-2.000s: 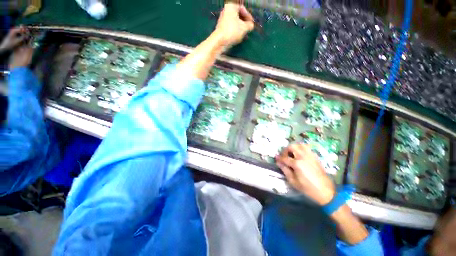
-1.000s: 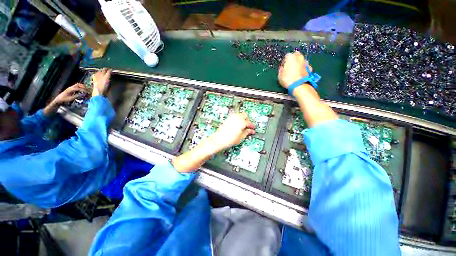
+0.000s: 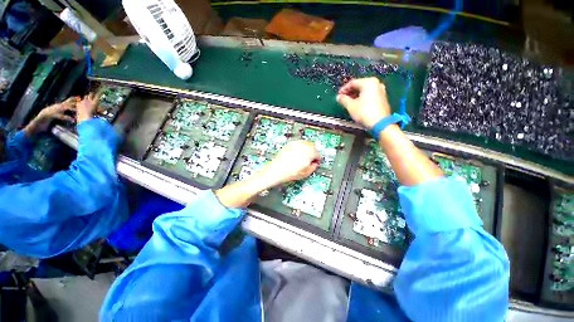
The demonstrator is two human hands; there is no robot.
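My left hand [image 3: 291, 165] is over the middle pallet [image 3: 343, 182], fingers bent down between the upper right board [image 3: 328, 143] and the lower right board [image 3: 309, 196]. My right hand [image 3: 366, 100], with a blue wrist strap [image 3: 390, 124], is above the green mat [image 3: 252, 85], just in front of the loose component pile [image 3: 327, 70]. Its thumb and fingertips are close together. Whether either hand holds a small part is too small and blurred to tell. My right forearm and sleeve hide part of the pallet to the right.
A component heap [image 3: 491, 94] lies at the right of the mat, and a white fan [image 3: 165, 33] stands at its left. More pallets lie on the conveyor, behind its silver front rail [image 3: 302, 242]. A neighbour's hands [image 3: 69, 112] work at far left. A blue cord [image 3: 448, 22] hangs upper right.
My left hand has gone from above the mat to the middle pallet. My right hand went from a board to the loose pile, then drew back slightly towards the conveyor.
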